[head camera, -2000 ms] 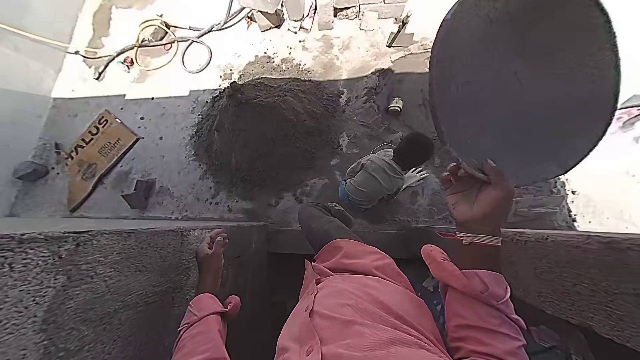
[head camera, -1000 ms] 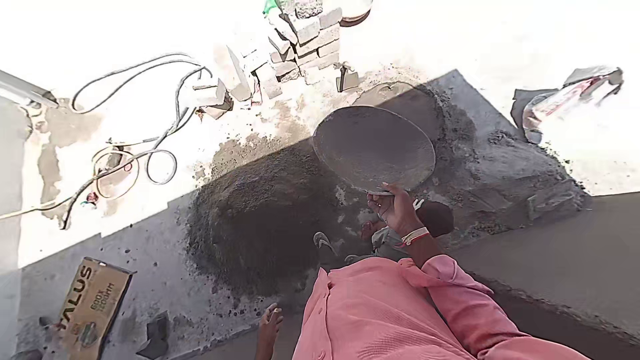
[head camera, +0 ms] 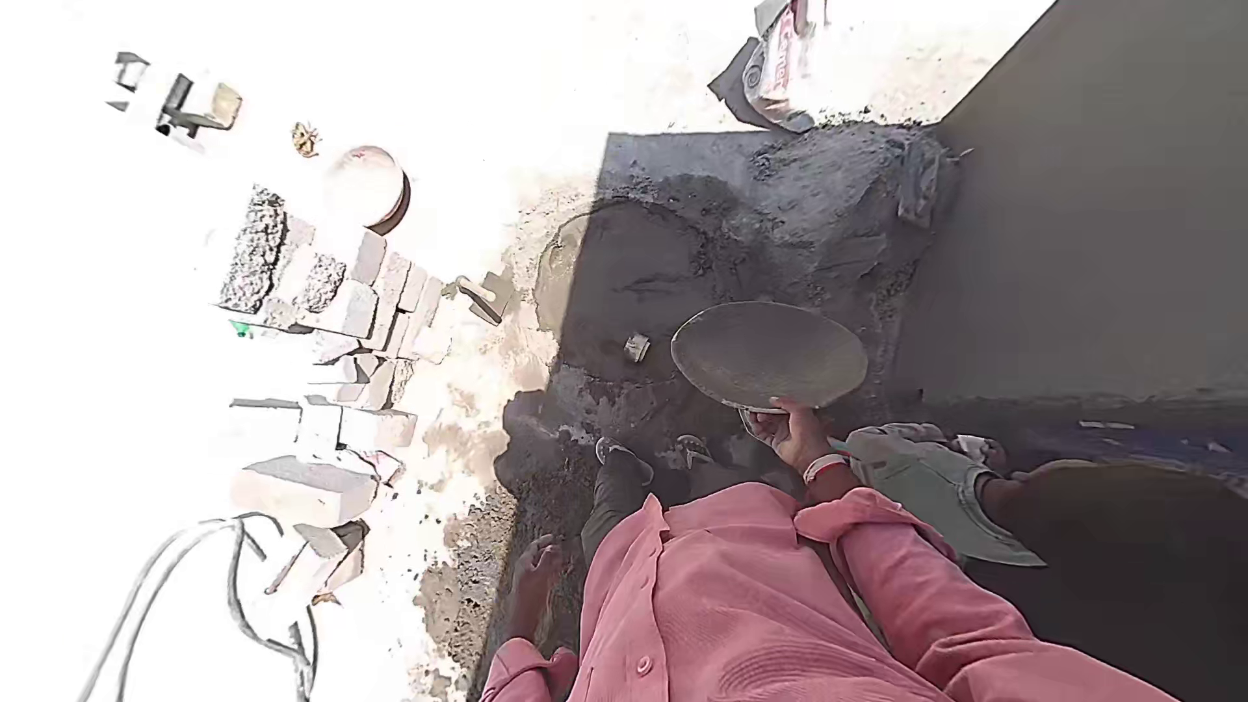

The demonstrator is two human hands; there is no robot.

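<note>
My right hand (head camera: 795, 429) grips the near rim of a round, shallow metal pan (head camera: 770, 356), held out in front of me with its broad face in view. What the pan may hold cannot be made out. My left hand (head camera: 541, 565) hangs low at my left side, beside my leg, with nothing visible in it; its fingers look loosely curled. Beyond the pan lies a round patch of wet mortar (head camera: 643, 273) on the shaded ground. A small pale container (head camera: 636, 347) stands at its near edge, and a hoe-like tool (head camera: 483, 297) lies left of it.
Stacked bricks (head camera: 375, 312) and loose blocks (head camera: 302, 487) lie on the left, with a hose (head camera: 234, 575) near them. A round basin (head camera: 369, 185) and a sack (head camera: 780, 73) are farther off. Another person (head camera: 926, 487) is close at my right, near a wall (head camera: 1082, 214).
The view has swung far to the right. The pan, upright and high at my right two seconds ago, is now lower in front of me, still in my right hand.
</note>
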